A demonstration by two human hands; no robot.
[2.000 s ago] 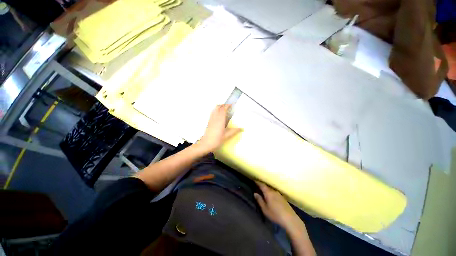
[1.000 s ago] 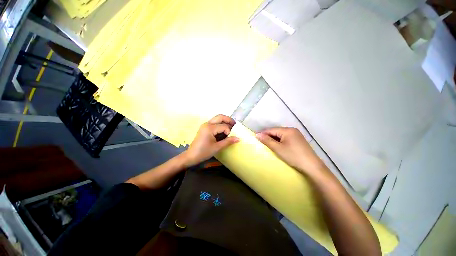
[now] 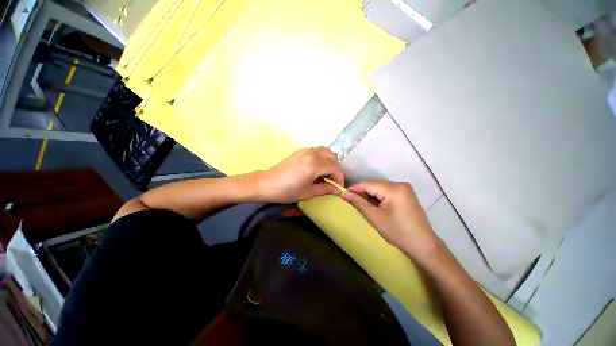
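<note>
A yellow lining panel point(image 3: 365, 251) lies curled along the table's near edge and over my lap, running down to the right under my right forearm. My left hand point(image 3: 307, 174) pinches the panel's upper edge between thumb and fingers. My right hand point(image 3: 392, 211) pinches the same edge just beside it, the fingertips almost touching. A short narrow strip of the edge shows folded up between the fingertips. The panel's far right end shows past my right arm.
A fanned stack of yellow panels point(image 3: 202, 88) lies at upper left, glaring white in its middle. Large grey-white sheets point(image 3: 486, 128) cover the table at right. A speckled pale strip point(image 3: 359, 127) shows between them. A black stool point(image 3: 132, 135) and brown pieces point(image 3: 57, 203) are at left.
Since two seconds ago my right hand has come up from the lap to the panel's edge. Since one second ago both hands remain there, and the edge between them is now folded up.
</note>
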